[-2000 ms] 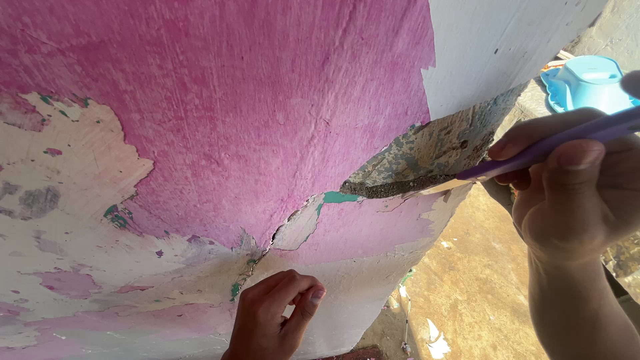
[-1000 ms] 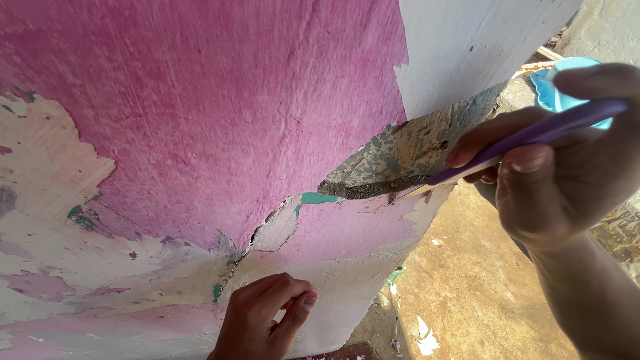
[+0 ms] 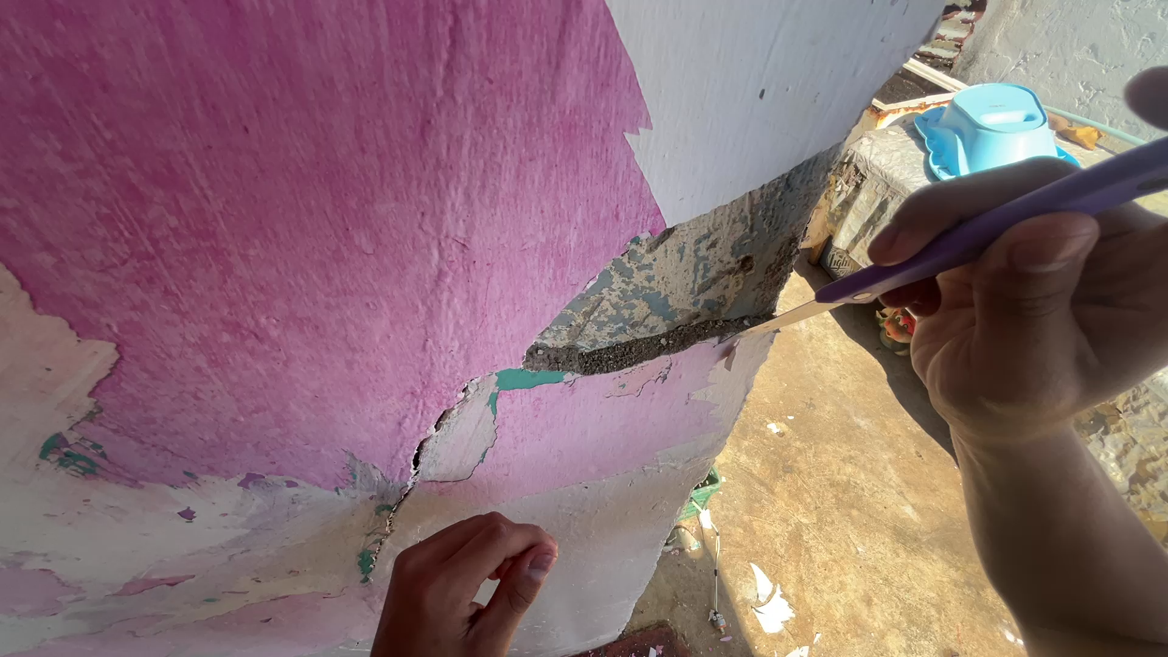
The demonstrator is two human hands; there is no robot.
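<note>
My right hand (image 3: 1022, 274) grips the purple handle of a scraper or putty knife (image 3: 985, 219) at the right. Its metal blade meets the wall's edge at the right end of a rough, crumbly strip of exposed mortar (image 3: 639, 349); the blade's tip is hard to make out. Above that strip lies a grey and beige bare patch (image 3: 684, 274). The wall (image 3: 347, 228) has peeling pink and white paint, with a crack (image 3: 418, 456) running down from the patch past bits of green. Low in the view, my left hand (image 3: 474, 579) is loosely curled against or close to the wall, with nothing visible in it.
Beyond the wall's edge, a light blue plastic item (image 3: 999, 128) rests on a covered ledge (image 3: 885, 169). White paint flakes (image 3: 771, 602) lie on the sunlit concrete floor (image 3: 849, 484). A green container (image 3: 704, 493) shows partly behind the wall's lower edge.
The blade stays by the right part of the mortar strip while my right hand has shifted slightly relative to the wall. My left hand keeps its curled pose low on the wall.
</note>
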